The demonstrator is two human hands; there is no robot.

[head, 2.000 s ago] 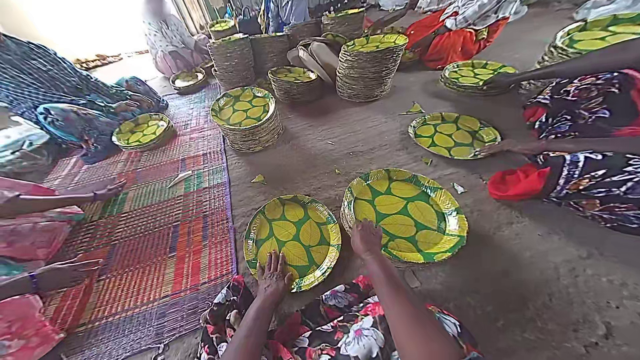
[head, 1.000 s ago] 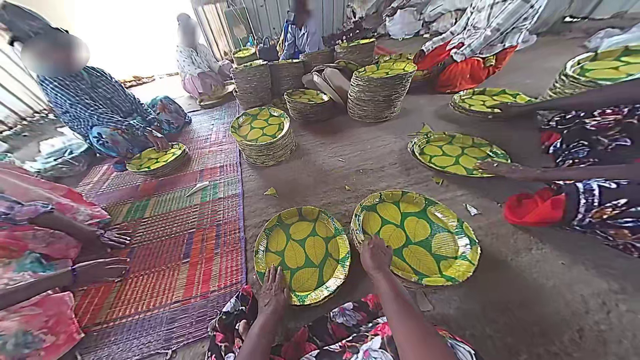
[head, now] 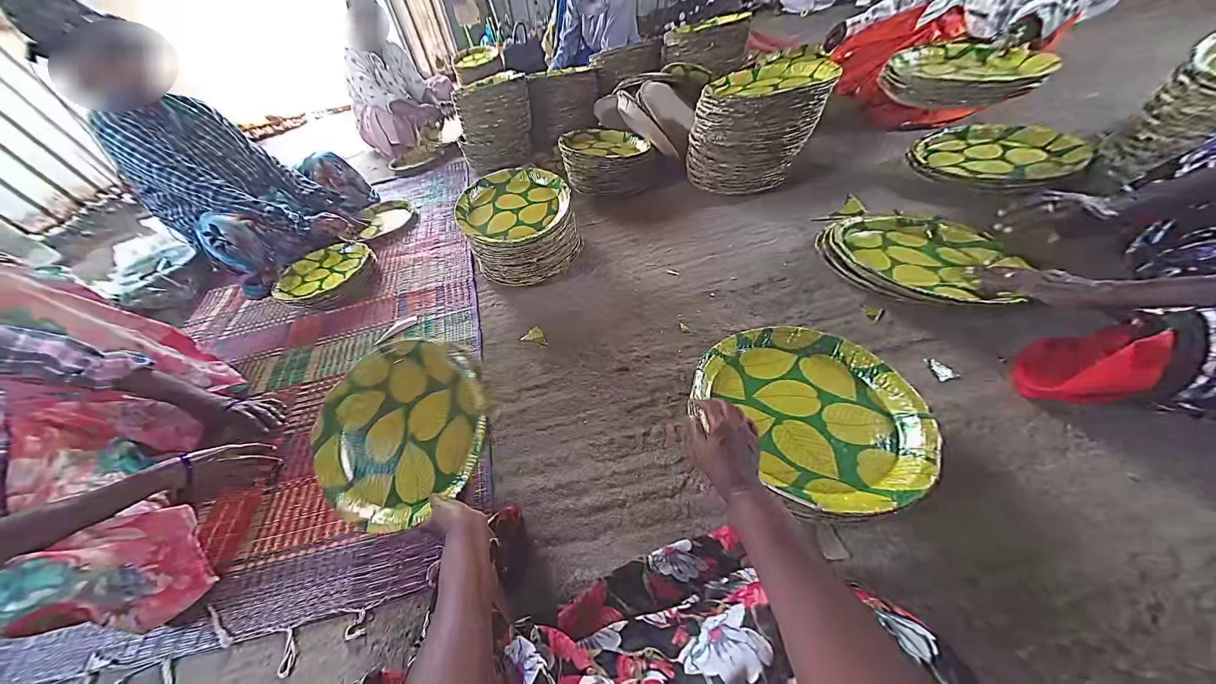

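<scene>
A round plate with a green and yellow leaf print (head: 404,432) is held up by my left hand (head: 456,522), which grips its lower right rim. The plate is slightly blurred and tilted, over the edge of the woven mat. My right hand (head: 727,446) rests at the left rim of a small stack of like leaf-print plates (head: 822,418) on the ground; its fingertips lie on the rim, and whether they grip a plate is hard to tell.
A colourful woven mat (head: 313,370) runs along the left, with a co-worker's hands (head: 228,470) beside my plate. Ahead stands a plate stack (head: 518,228), with taller stacks (head: 760,123) behind. Another person's hand touches plates (head: 912,256) at the right.
My left hand has lifted a plate from the ground beside the right-hand stack and carried it left, to over the mat's edge. My right hand has stayed at the stack's left rim.
</scene>
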